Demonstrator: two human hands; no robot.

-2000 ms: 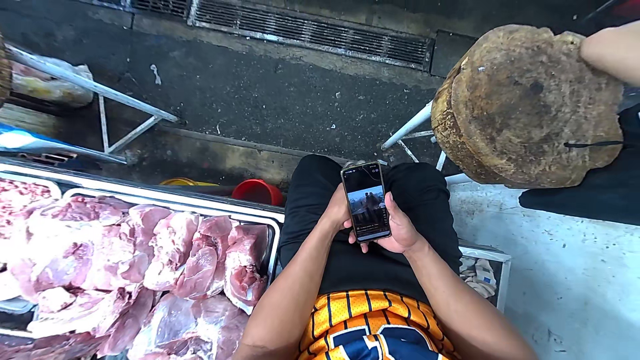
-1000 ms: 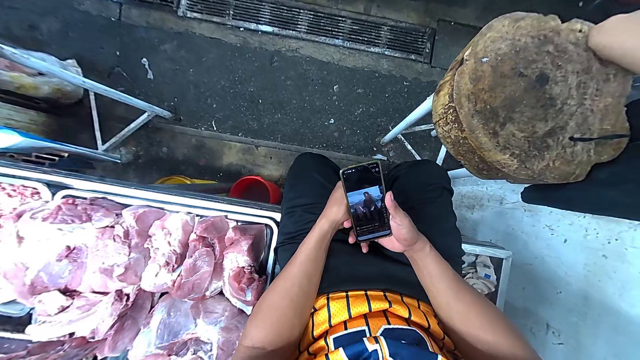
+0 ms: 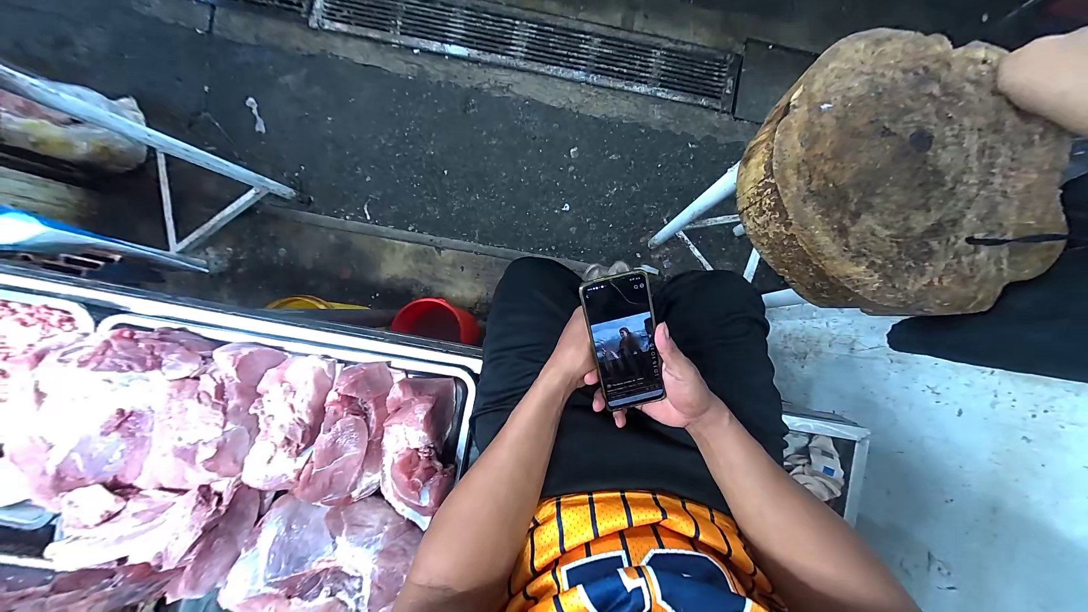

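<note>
A smartphone [image 3: 623, 340] with a lit screen lies upright between my two hands, above my lap. My left hand [image 3: 573, 350] holds its left edge, with most of the fingers hidden behind the phone. My right hand [image 3: 676, 382] grips the lower right edge, its thumb along the side and fingertips showing under the bottom edge. The screen shows a picture of a figure against a bluish scene.
Trays of raw meat [image 3: 289, 425] stand at the left. A red bucket [image 3: 435, 321] sits by my knee. Upper right, another person's arm [image 3: 1050, 81] rests on a thick round wooden chopping block [image 3: 909, 178]. A metal drain grate [image 3: 527, 42] crosses the floor ahead.
The picture on the phone's screen has changed. Both hands stay around the phone in much the same place.
</note>
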